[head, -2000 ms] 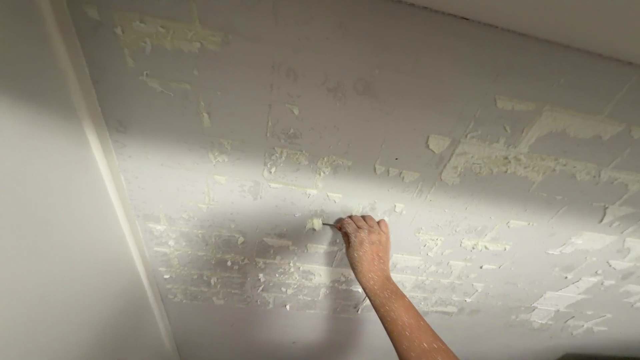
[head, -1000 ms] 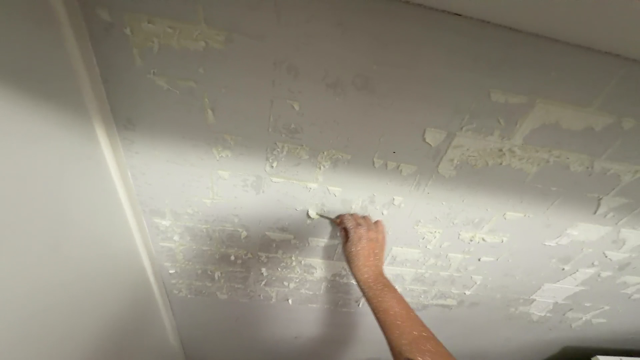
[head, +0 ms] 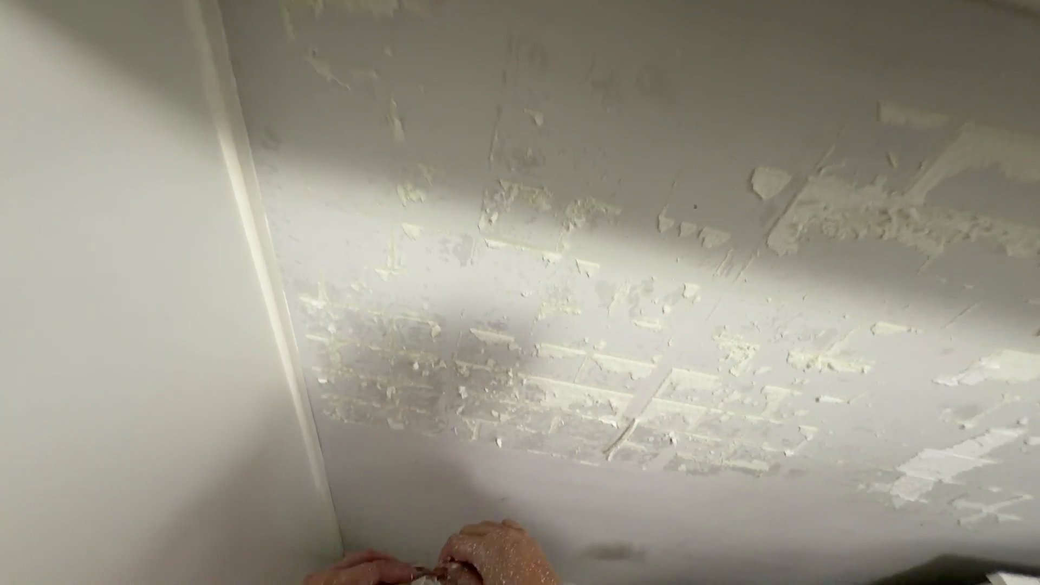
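My right hand [head: 500, 552], speckled with pale dust, is at the bottom edge of the head view with its fingers curled. Just left of it, my left hand [head: 361, 569] shows only in part. The hands are close together, and a small whitish thing [head: 426, 579] shows between them; what it is and which hand holds it cannot be told. Beyond them spreads a grey surface [head: 390, 479] with rows of pale, flaking residue [head: 577, 390] and thin ridges. A thicker, rough patch of residue [head: 886, 215] lies at the upper right.
A pale strip of trim [head: 260, 244] runs down the left side, with a smooth light panel [head: 122, 284] beyond it. A dark object [head: 951, 569] and a white edge show at the bottom right corner. Shadows cross the surface.
My right hand has moved down from the flaked surface, where it held a small thin thing against it, to the bottom edge. My left hand has come into view beside it.
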